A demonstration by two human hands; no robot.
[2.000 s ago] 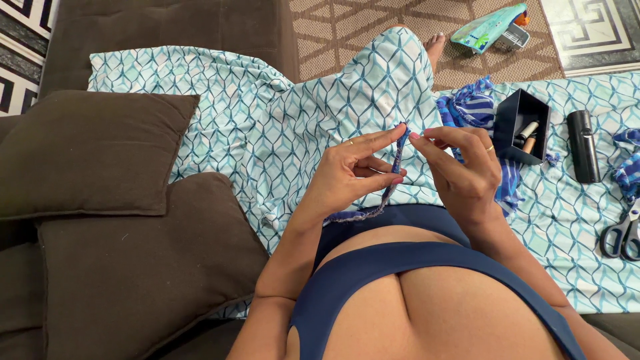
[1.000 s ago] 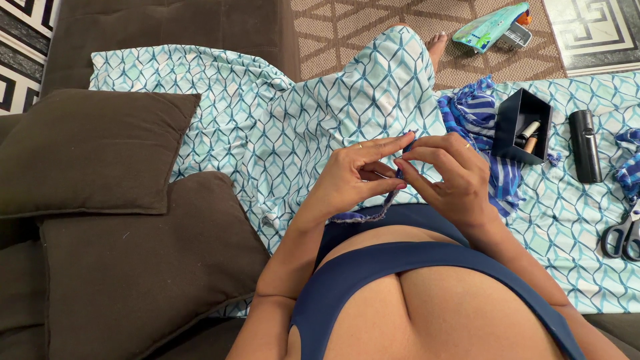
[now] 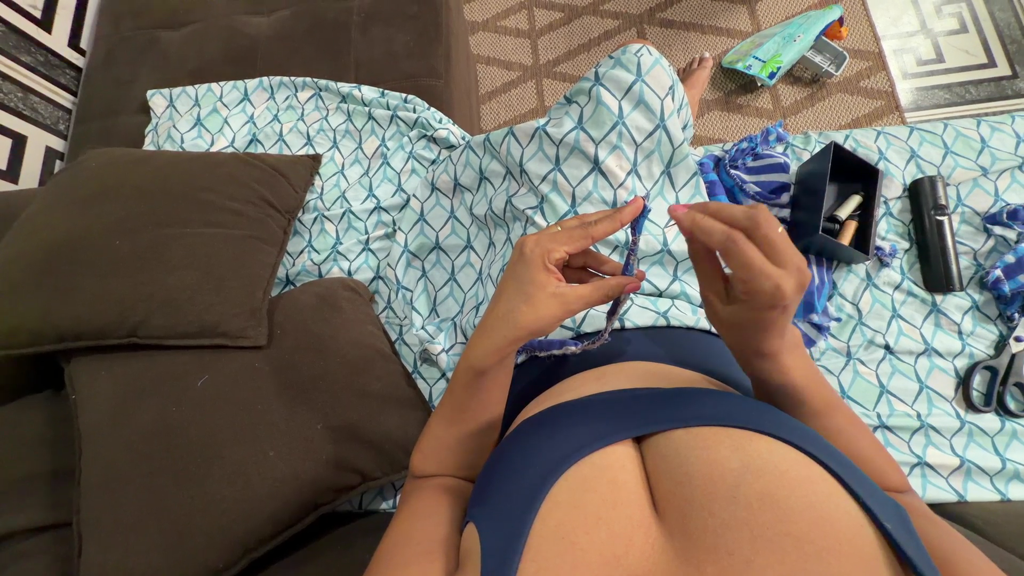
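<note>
My left hand (image 3: 572, 268) holds a narrow strip of blue fabric (image 3: 630, 252) with frayed edges between its fingers and thumb. The strip hangs down and curves left across my lap. To the right of its top end, my right hand (image 3: 740, 260) is raised with thumb and forefinger pinched on a thin, light thing, perhaps a needle; it is too small to tell. The two hands are apart. A patterned blue and white sheet (image 3: 512, 208) lies over my legs beneath them.
On the sheet at right are crumpled blue striped fabric (image 3: 748, 176), a dark open box (image 3: 872, 200) with thread spools, a black cylindrical case (image 3: 936, 232) and scissors (image 3: 988, 380). Brown cushions (image 3: 144, 248) lie at left. A teal printed bag (image 3: 780, 48) rests on the rug.
My right hand was at the strip's top end beside my left fingers one second ago; it has moved away to the right. My left hand stays on the strip.
</note>
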